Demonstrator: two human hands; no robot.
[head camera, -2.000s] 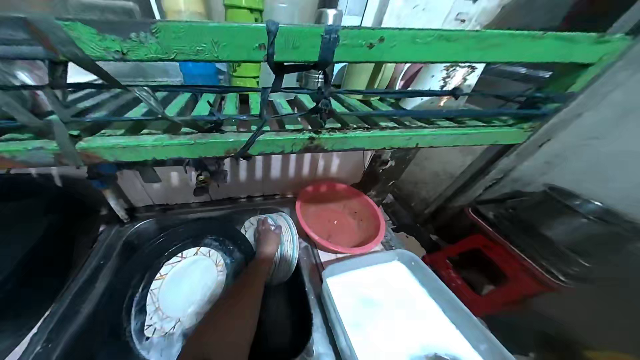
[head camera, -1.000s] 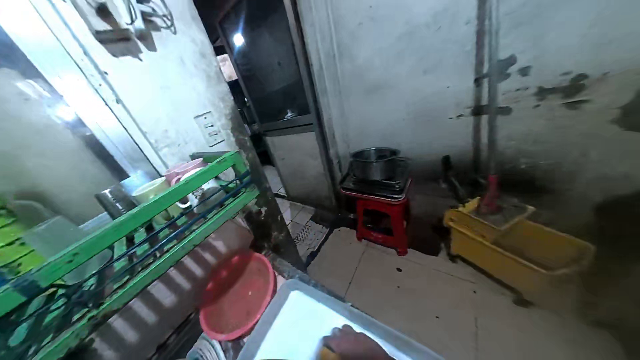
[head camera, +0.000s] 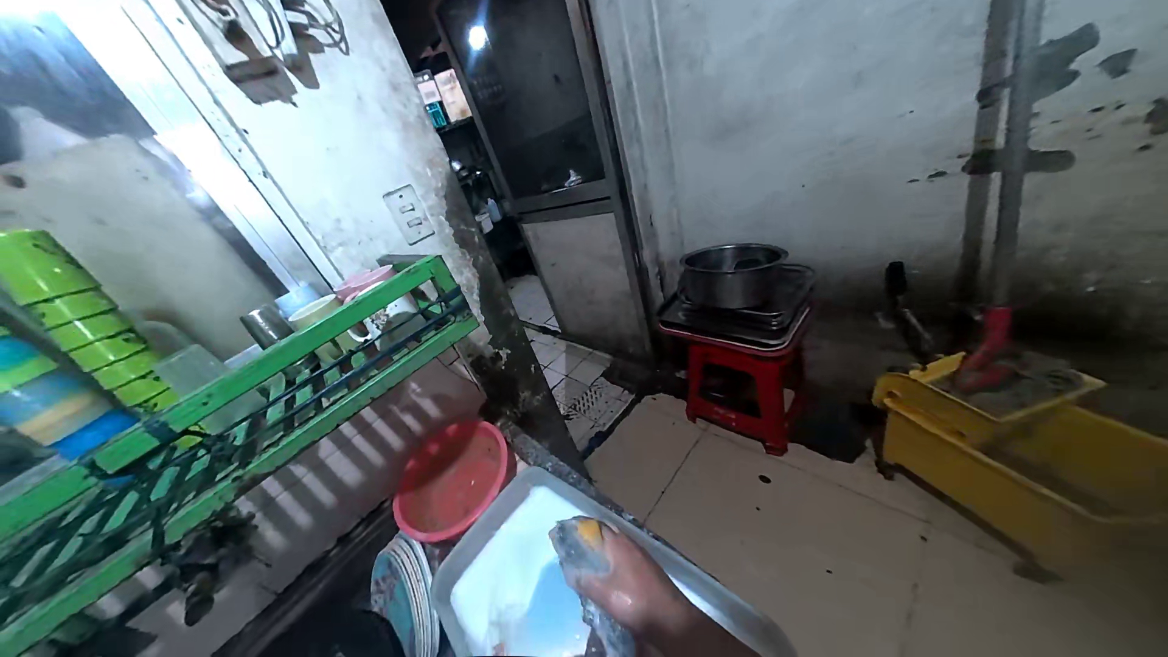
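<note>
My right hand (head camera: 630, 575) enters from the lower right, closed around a grey and yellow sponge (head camera: 579, 545). Hand and sponge are over a grey plastic tub (head camera: 444, 584) of whitish, sudsy water. Some greyish material hangs below the fingers; what it is cannot be told. Left of the tub, a stack of plates (head camera: 406, 593) stands on edge, cut off by the lower frame edge. A red plastic basin (head camera: 452, 481) sits just behind the plates and touches the tub's far corner. My left hand is not in view.
A green slatted rack (head camera: 301, 383) at left holds mugs (head camera: 388, 306) and stacked green containers (head camera: 82, 319). Beyond the tub, a red stool (head camera: 748, 383) bears trays and a metal pot (head camera: 733, 274). A yellow mop bucket (head camera: 995, 474) stands at right.
The view has swung far to the right. Two seconds ago a hand lay on the stacked plates in the sink; now my right hand is over the tub, shut on a sponge.
</note>
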